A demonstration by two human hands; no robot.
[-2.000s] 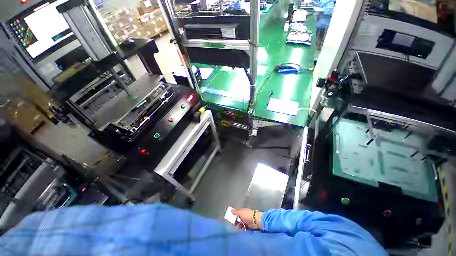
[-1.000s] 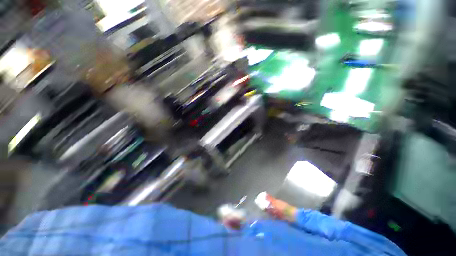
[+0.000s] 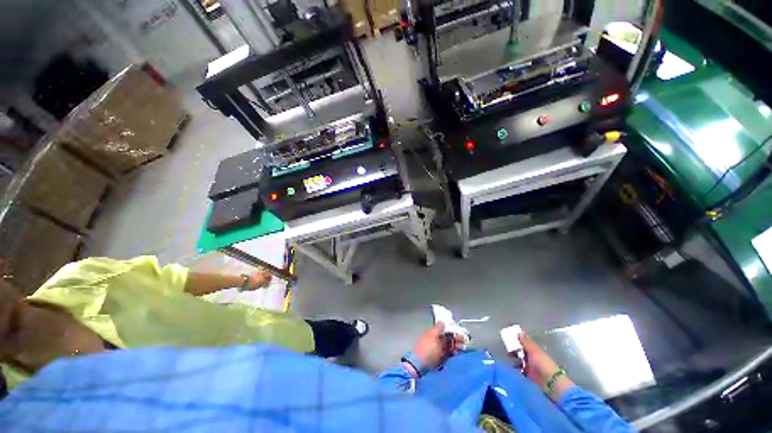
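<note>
My right hand [image 3: 537, 362], with a band at the wrist, holds a small white block [image 3: 511, 338], which looks like a power adapter, low in front of my body. My left hand [image 3: 433, 347] is closed around a crumpled white bundle [image 3: 443, 318], perhaps a cable bundle. A short white end [image 3: 474, 320] sticks out of it to the right. The two hands are apart, above the grey floor. The fingers' undersides are hidden.
A person in a yellow top [image 3: 169, 309] stands close at my left, one arm stretched forward. Two black test fixtures [image 3: 339, 190] [image 3: 529, 127] stand ahead on white frames. Wrapped cartons [image 3: 118, 118] are at the far left. A green bench [image 3: 703, 127] is at the right.
The view has swung left, bringing the cartons, the second fixture and the person into sight. My left hand with the white bundle now shows clearly. My right hand still holds the white block.
</note>
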